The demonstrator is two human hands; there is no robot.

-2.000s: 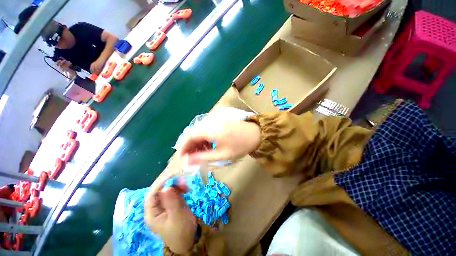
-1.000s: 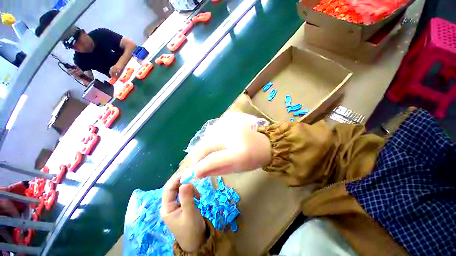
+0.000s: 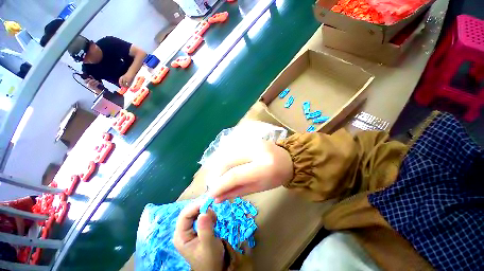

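Observation:
My left hand (image 3: 199,238) is low in the view with its fingers curled around a small blue piece (image 3: 206,205) that shows at the fingertips. My right hand (image 3: 255,166) reaches in from the right, its fingertips meeting the same piece; whether it holds a piece of its own is hidden. A pile of loose blue pieces (image 3: 236,222) lies just under and beside the hands. A blue-filled poly bag (image 3: 156,238) lies left of my left hand. A whitish clear poly bag (image 3: 225,140) lies behind my right hand. An open carton (image 3: 334,79) holds several blue parts (image 3: 314,114).
A green conveyor (image 3: 180,148) runs along the left, with orange-red housings (image 3: 103,151) on the far side. A person (image 3: 109,61) works opposite. A carton of small orange parts (image 3: 366,24) stands at the back, a pink stool (image 3: 456,69) at right.
My right hand has come down from above the pile to meet the left fingertips at a blue piece. The view has shifted, and the pile and cartons appear slightly further right than at first.

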